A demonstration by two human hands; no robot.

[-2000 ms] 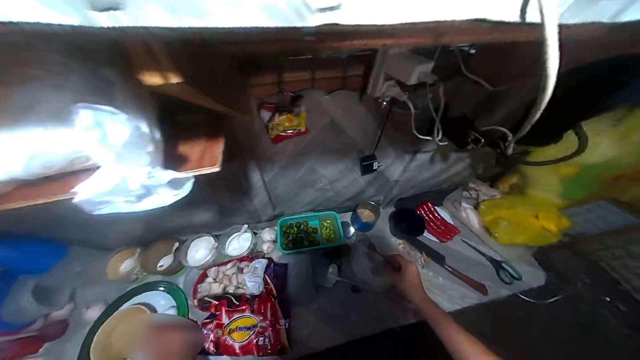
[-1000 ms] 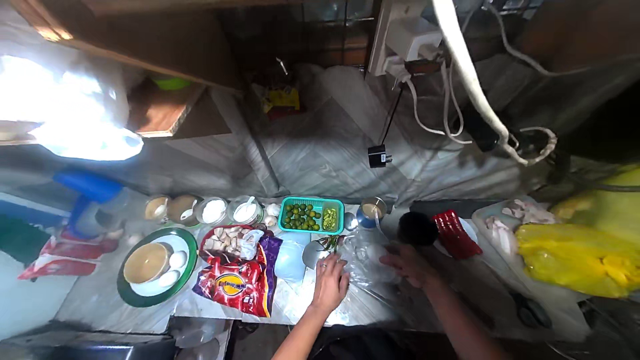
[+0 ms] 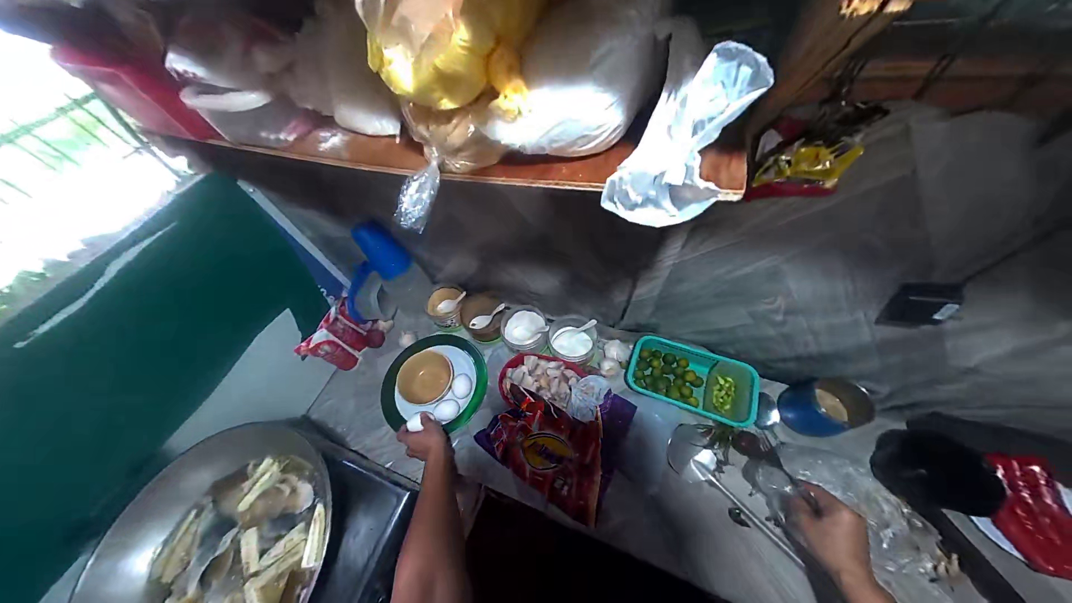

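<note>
My left hand (image 3: 429, 439) is closed on a white egg (image 3: 416, 421) at the lower edge of a green-rimmed plate (image 3: 481, 381). That plate holds a tan bowl (image 3: 425, 377) and more eggs (image 3: 446, 409). At the lower right, my right hand (image 3: 825, 523) grips a dark, blurred utensil, whose kind I cannot tell. Beside that hand lie a metal ladle (image 3: 748, 512) and crumpled clear plastic (image 3: 892, 511). A teal divided tray (image 3: 708, 377) of small green citrus fruit and chopped green pieces sits beyond them.
A wide metal pan (image 3: 134, 532) of food in liquid stands at the lower left. Several small tubs with spoons, one of white powder (image 3: 525, 326), line the wall. A red snack bag (image 3: 548, 456) lies in the middle. Overhead, a wooden shelf (image 3: 544, 173) carries plastic bags.
The view has swung left, bringing the pan in. My left hand has moved from the plastic near the tray to the egg at the plate. My right hand now holds a utensil.
</note>
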